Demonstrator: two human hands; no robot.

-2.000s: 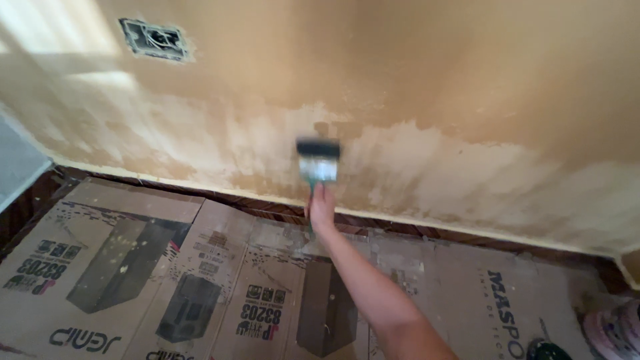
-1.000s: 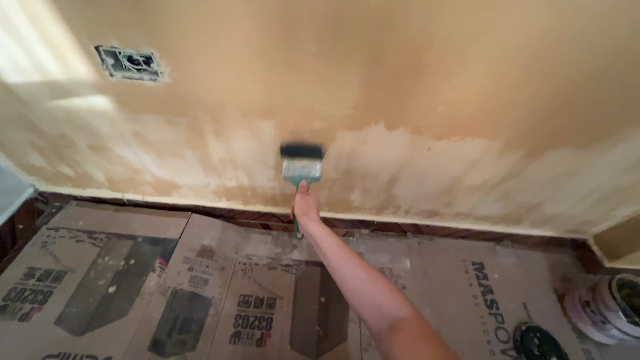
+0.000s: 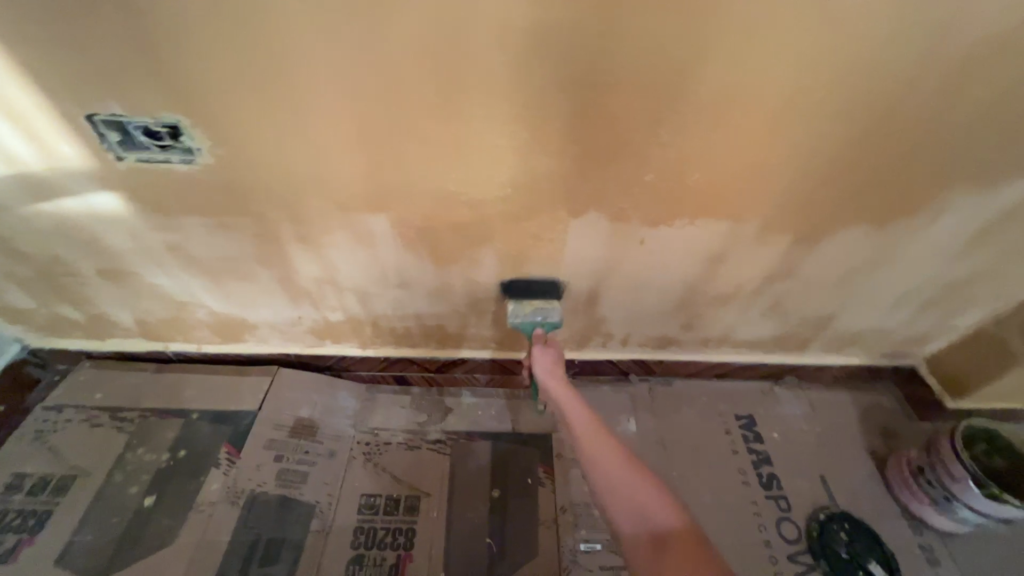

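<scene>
A single arm reaches in from the bottom right of centre, and I take its hand for my right hand. It is closed around the green handle of a wide flat paintbrush. The dark bristles point up and lie at the lower part of the tan wall, a little above its bottom edge. Pale, uneven patches run across the wall's lower band on both sides of the brush; darker, wet-looking areas show among them. My left hand is out of the frame.
Flattened printed cardboard covers the floor along the wall. A paint-stained bucket stands at the right, and a dark round lid with splatters lies near it. An uncovered electrical box is set in the wall at upper left.
The brush stays in my right hand and has moved a little lower on the wall. The view has shifted slightly, bringing more of the bucket and lid into sight.
</scene>
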